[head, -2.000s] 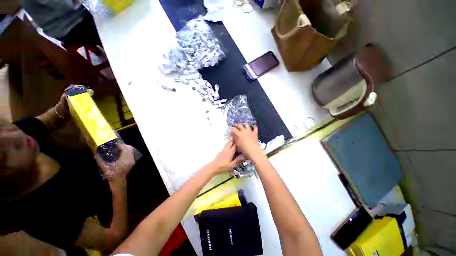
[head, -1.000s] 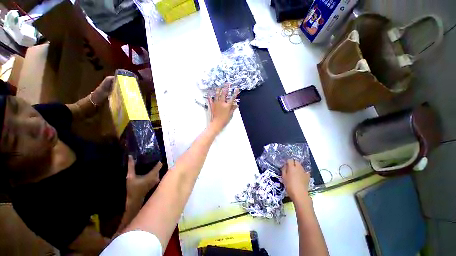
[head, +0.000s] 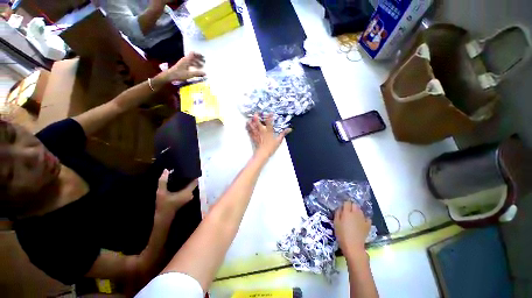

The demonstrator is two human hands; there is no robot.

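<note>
A heap of small white-grey plastic parts (head: 280,93) lies partly on the black mat (head: 321,137), with clear film at its far side. My left hand (head: 265,137) lies at the near edge of this heap, fingers spread. A second heap of the same parts (head: 309,241) lies nearer, at the table joint, beside a crumpled clear bag (head: 335,195). My right hand (head: 352,227) is on the near edge of that bag, fingers curled down. Its fingertips are hidden, so I cannot tell whether it grips the film.
A person at left holds a black box (head: 178,145) near a yellow box (head: 200,103). A phone (head: 360,126), brown handbag (head: 434,87), dark-and-brown bag (head: 469,183) and blue-grey folder (head: 475,265) lie at right. Yellow boxes (head: 216,20) stand at the far end; another yellow edge shows below.
Both my hands moved apart onto the two heaps; the near parts came out beside the bag. The other person turned the box and reached a hand out over the table edge.
</note>
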